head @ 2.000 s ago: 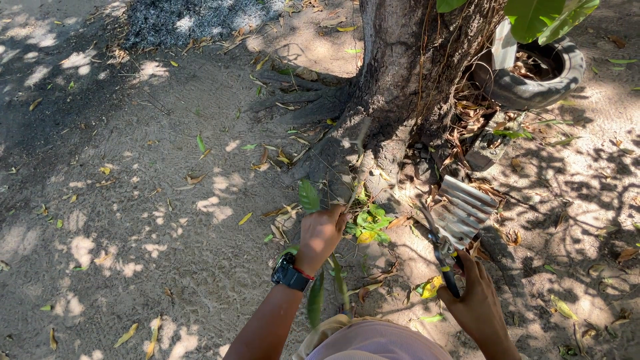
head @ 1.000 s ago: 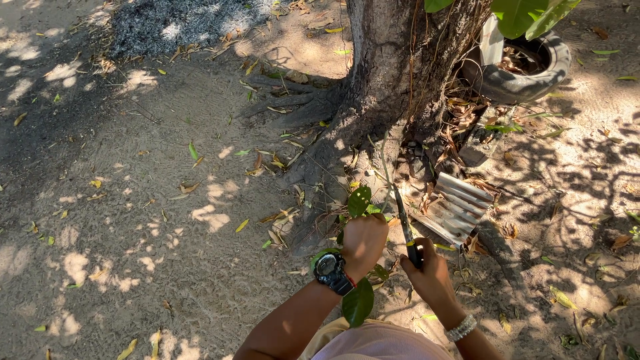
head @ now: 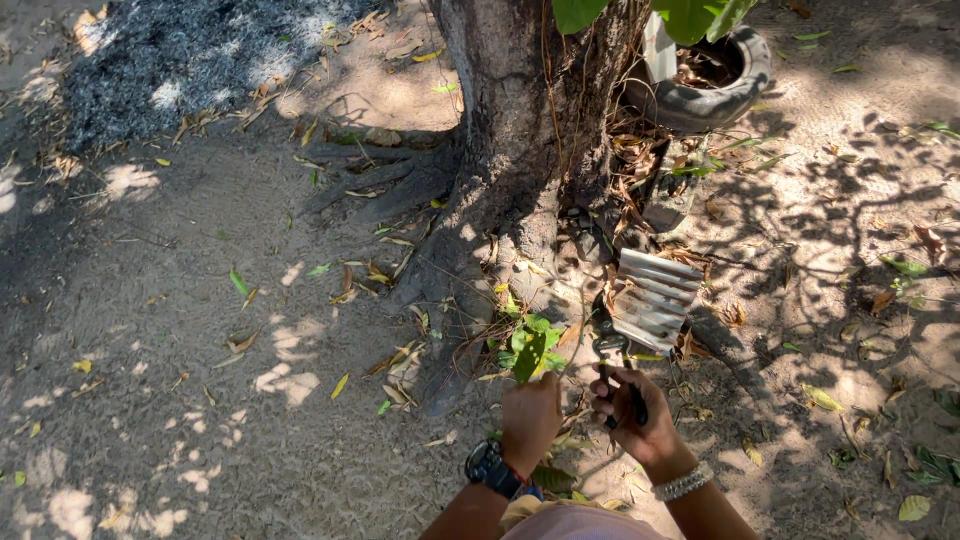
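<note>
Black-handled pruning shears [head: 613,343] are in my right hand [head: 636,416], their handles spread and blades pointing up toward the tree base. A thin leafy cutting [head: 531,357] rises from my closed left hand [head: 531,420], which is left of the shears. More of its leaves hang below that hand, near my lap. The fingers of the left hand hide where they grip the stem. A dark wristwatch is on the left wrist and a pale beaded bracelet on the right.
A tree trunk [head: 517,112] with spreading roots stands ahead. Right of its base lies a corrugated metal piece [head: 656,298]. An old tyre [head: 705,105] holding dry leaves sits behind at the right. Grey ash [head: 187,67] covers ground at the upper left. Fallen leaves dot the sandy soil.
The shears' handles, close together one second ago, are now spread. My hands, nearly together then, are farther apart. The left hand still has the leafy cutting.
</note>
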